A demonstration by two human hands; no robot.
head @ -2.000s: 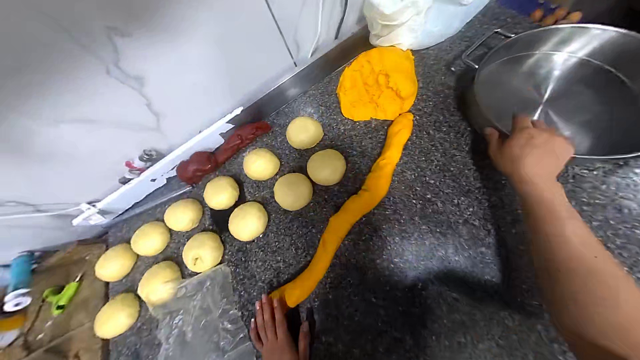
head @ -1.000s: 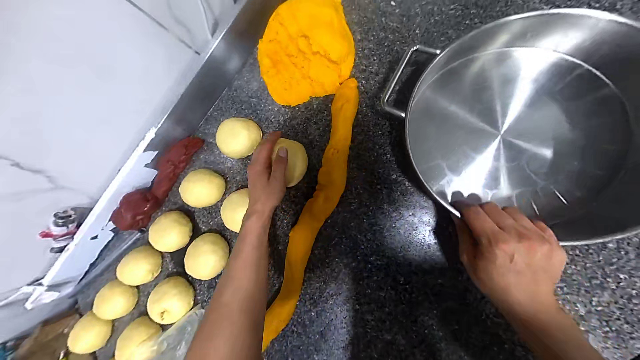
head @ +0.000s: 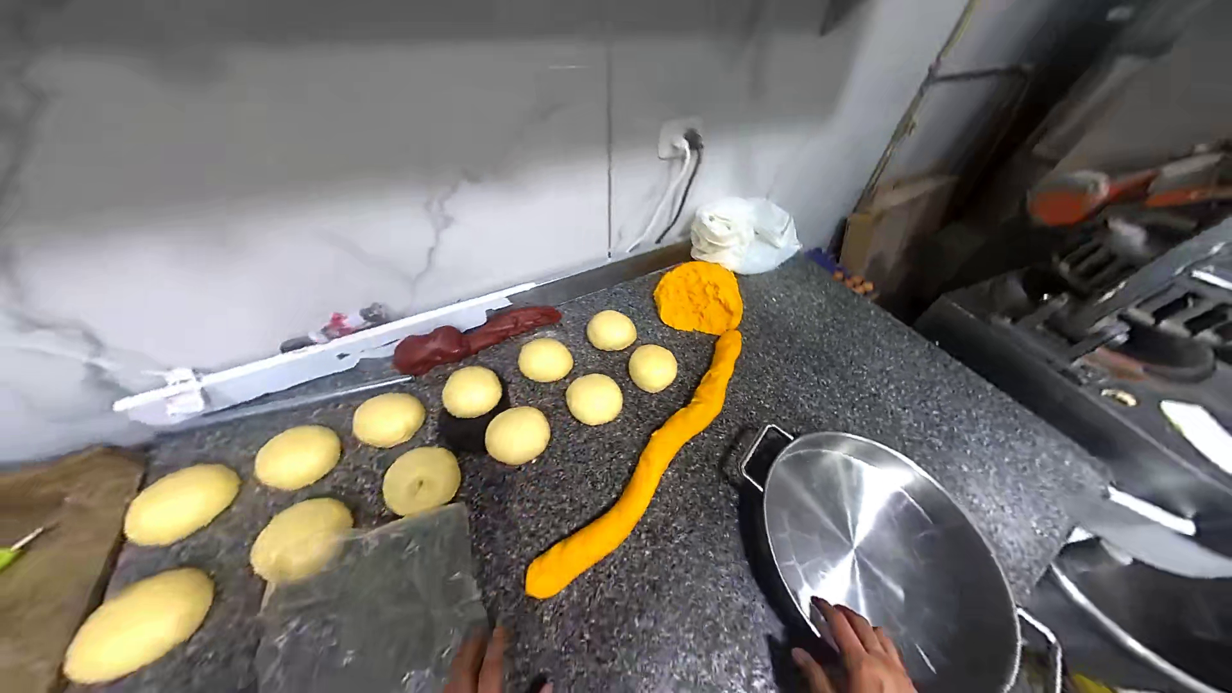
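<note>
My right hand (head: 857, 654) grips the near left rim of a wide steel pan (head: 876, 549), fingers inside and thumb outside. At the bottom edge, my left hand (head: 481, 662) shows only its fingers, beside a clear plastic sheet (head: 380, 597); whether they touch it is unclear. A long orange dough rope (head: 640, 481) lies between the hands and runs up to a flat orange dough piece (head: 700, 296). Left of it sit several pale yellow dough balls (head: 518, 435) in two rows, the plastic partly over one. Dark red dough (head: 472, 337) lies behind them by the wall.
A white plastic bag (head: 744, 234) stands in the back corner below a wall socket (head: 680, 139) with cords. A stove (head: 1136, 337) is at the right, with another pan (head: 1126, 616) lower down. A brown board or cloth (head: 63, 549) lies at far left.
My left hand has come away from a dough ball near the orange rope to the bottom edge. My right hand stays on the pan rim. The view has swung and widened.
</note>
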